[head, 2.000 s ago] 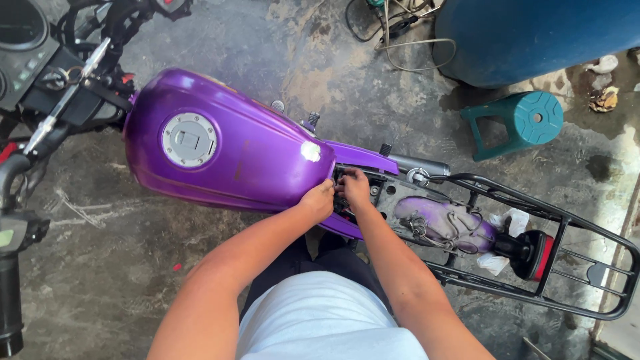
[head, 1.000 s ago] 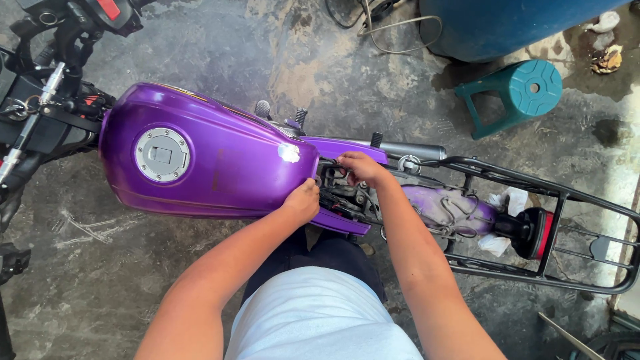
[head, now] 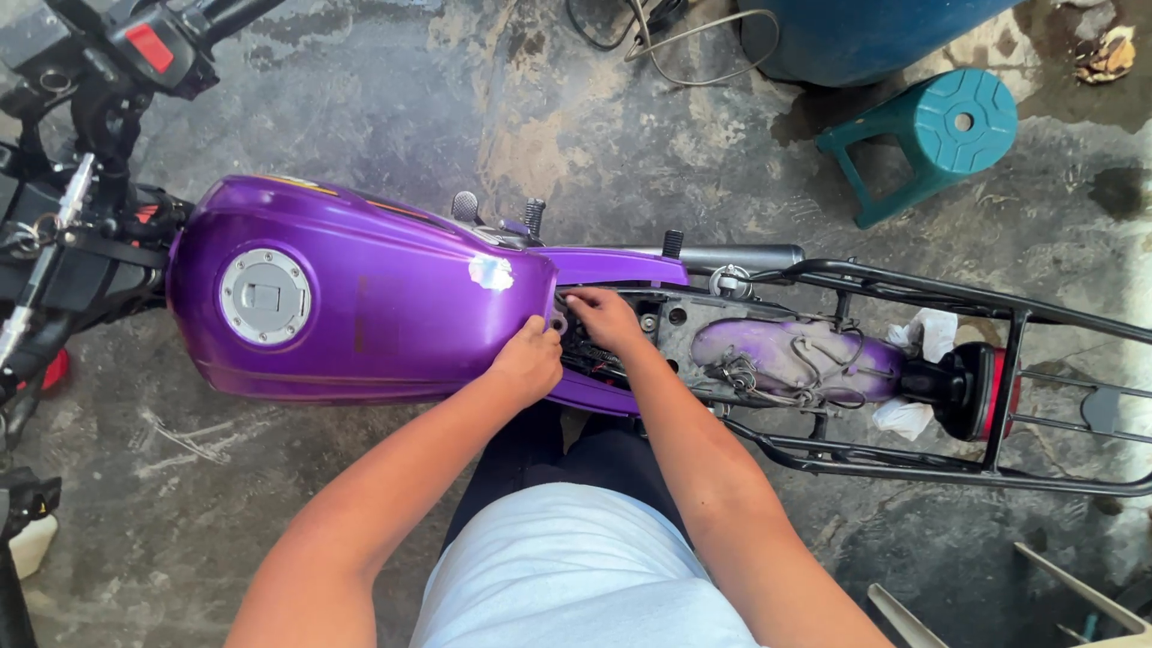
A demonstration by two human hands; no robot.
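A purple motorcycle fuel tank (head: 396,306) with a round silver filler cap (head: 265,297) lies left of centre. My left hand (head: 531,362) rests against the tank's rear edge, fingers bent near a metal mounting tab (head: 560,321); whether it grips anything is hidden. My right hand (head: 605,317) is just behind the tank, over the exposed frame, its fingertips at small dark parts I cannot make out. Purple side panels (head: 612,265) flank that opening. Behind it, a dusty purple rear fender (head: 792,358) carries loose wires.
The handlebar (head: 76,193) is at the left and a black rear rack (head: 999,396) at the right. A green plastic stool (head: 963,121) stands on the concrete floor near a blue barrel (head: 864,36). A grey cable (head: 697,81) lies beside the barrel.
My right hand, close beside my left two seconds ago, has moved apart from it and now reaches toward the far side of the tank's rear edge. The view has shifted somewhat.
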